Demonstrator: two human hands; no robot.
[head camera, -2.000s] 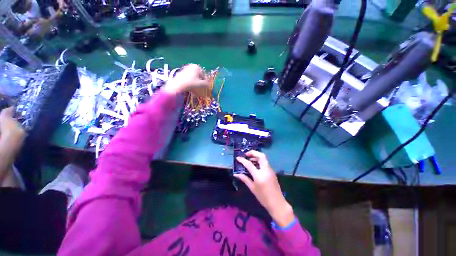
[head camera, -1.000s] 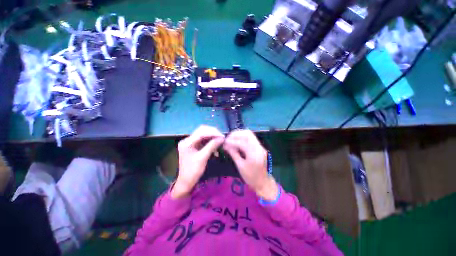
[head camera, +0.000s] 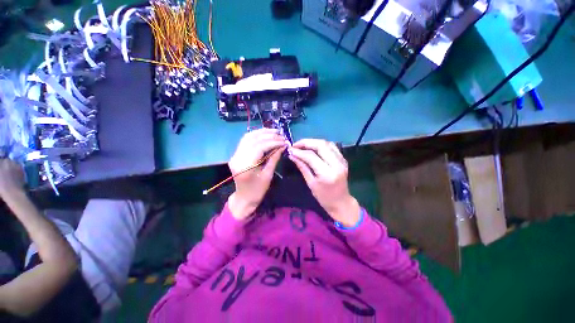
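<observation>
The black main unit (head camera: 265, 88), with a white strip across it, lies on the green table in front of me. My left hand (head camera: 257, 163) pinches a thin orange wire lead (head camera: 234, 177); its end with a small pale plug sticks out down to the left. My right hand (head camera: 320, 165) meets it fingertip to fingertip at the table edge, at a small dark part just below the unit. The fingers hide most of that part and the wire's other end, so I cannot tell if they are joined.
A pile of orange wire leads (head camera: 180, 41) lies left of the unit, with small black parts (head camera: 169, 108) below. White ribbon cables (head camera: 70, 101) lie on a black mat (head camera: 129, 120). Screw feeders (head camera: 394, 47), a teal box (head camera: 501, 60) and black cords are right. Another person's arm (head camera: 41, 252) is lower left.
My left hand has come from the wire pile to my right hand, with an orange lead now showing. Both hands are nearer the unit than a second ago. The view has tilted down.
</observation>
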